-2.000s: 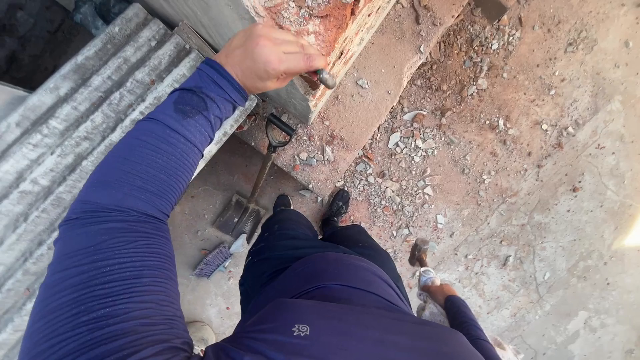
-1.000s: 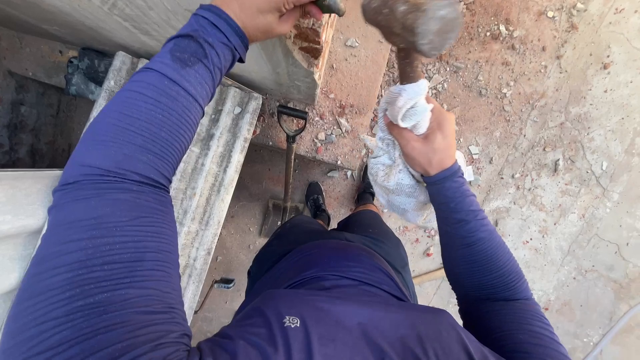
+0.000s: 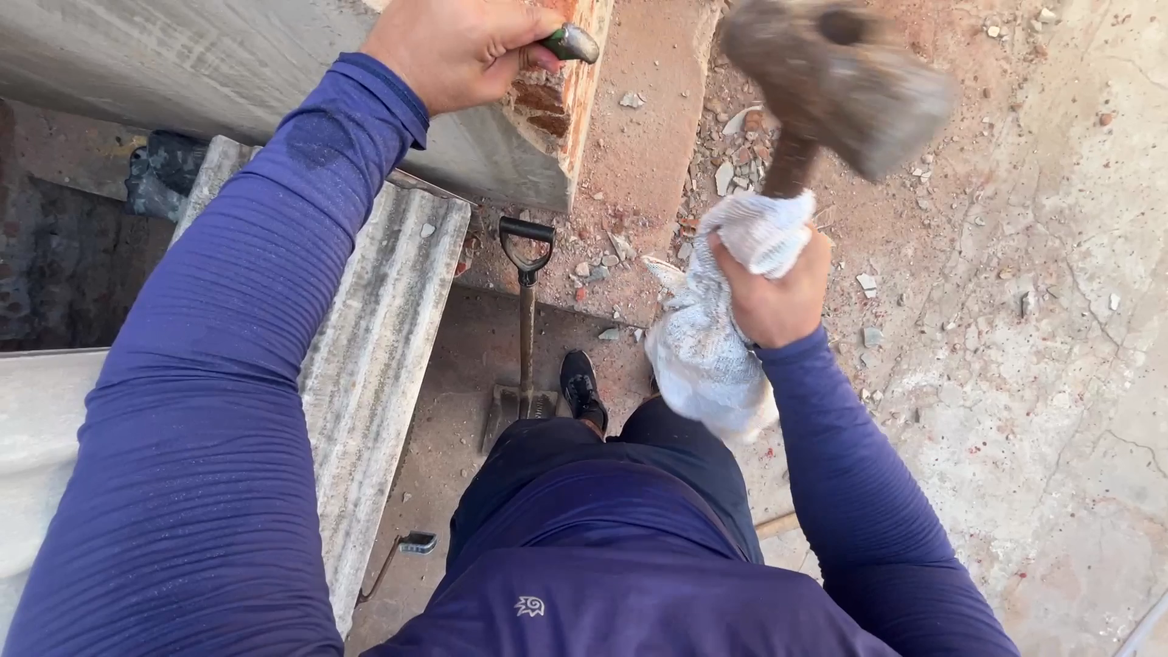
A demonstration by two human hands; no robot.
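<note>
At the top, my left hand (image 3: 461,55) is closed around a metal chisel (image 3: 571,43), whose rounded struck end pokes out past the thumb. The rest of the chisel is hidden by the hand. Just below and behind it is the broken brick end of a plastered wall (image 3: 547,114). My right hand (image 3: 785,283) grips the handle of a sledgehammer (image 3: 835,82) through a white cloth (image 3: 712,356), which hangs down from the fist. The hammer's head is slightly blurred, to the right of the chisel and apart from it.
A shovel (image 3: 526,319) with a D-handle stands near my shoes, beside corrugated roofing sheets (image 3: 383,338) at the left. Rubble (image 3: 730,169) lies scattered over the ground at right. A dark opening (image 3: 73,265) is at far left, and a small brush-like tool (image 3: 417,543) lies below the sheets.
Two seconds ago the hammer hung low at my right side; it has risen to near the chisel. Since one second ago it stands somewhat farther right of the chisel. The left hand keeps its hold.
</note>
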